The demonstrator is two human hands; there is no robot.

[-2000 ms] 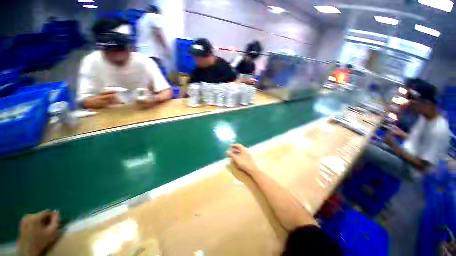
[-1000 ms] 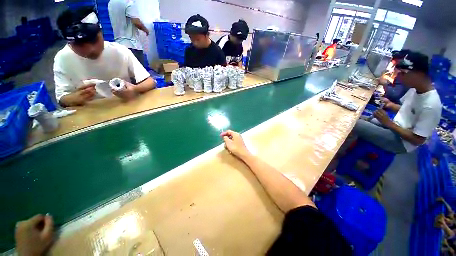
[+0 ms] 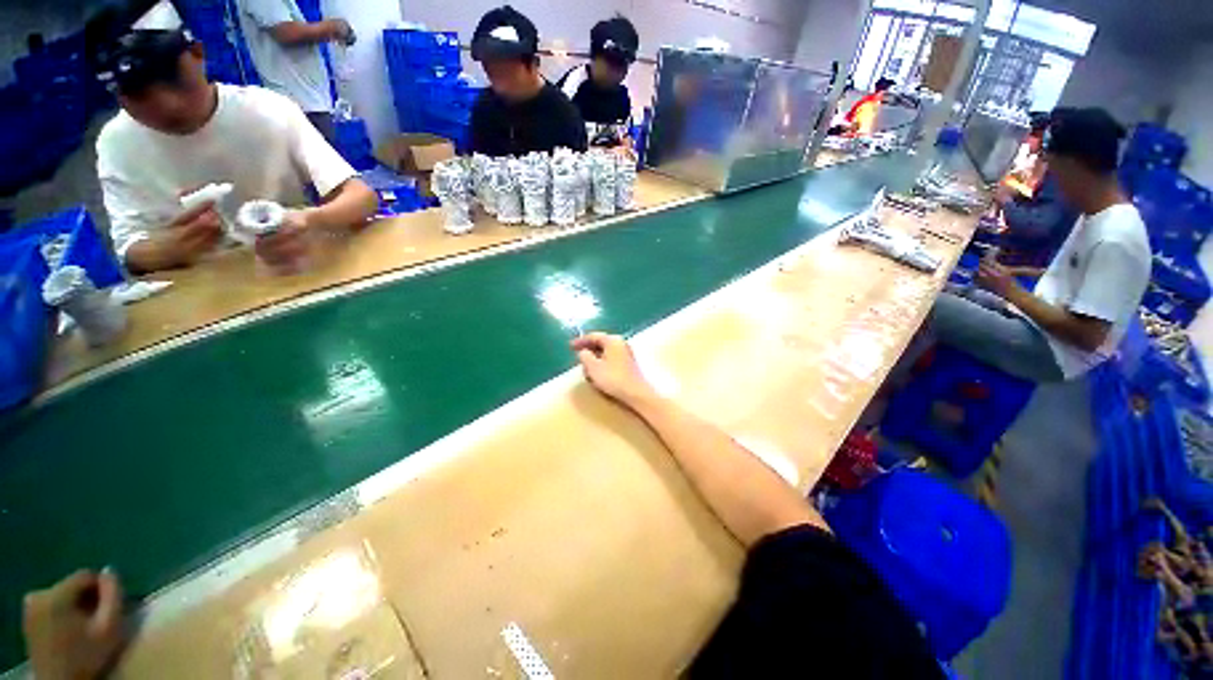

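My right hand (image 3: 609, 367) is at the bench edge beside the green belt, fingertips pinched together. A tiny pale thing, perhaps a thin stick, seems to show at the fingertips, too small to be sure. My left hand (image 3: 75, 624) is at the lower left, cut off by the picture's edge and blurred, fingers curled. A small pale spot shows at its fingertips; I cannot tell what it is. A white perforated strip (image 3: 527, 651) lies flat on the cardboard-covered bench (image 3: 532, 531) near the bottom edge.
The green conveyor belt (image 3: 439, 359) runs beyond my bench. Across it, workers sit near white-grey ribbed assemblies (image 3: 532, 189) and a metal-framed clear partition (image 3: 732, 122). Long grey-white parts (image 3: 889, 242) lie farther along my bench. A blue stool (image 3: 925, 551) stands at the right; a seated worker is beyond.
The view has shifted, and the picture is sharper than in the oldest frame. The perforated strip has come into view. Both hands keep much the same poses. The worker opposite has moved the parts in their hands slightly.
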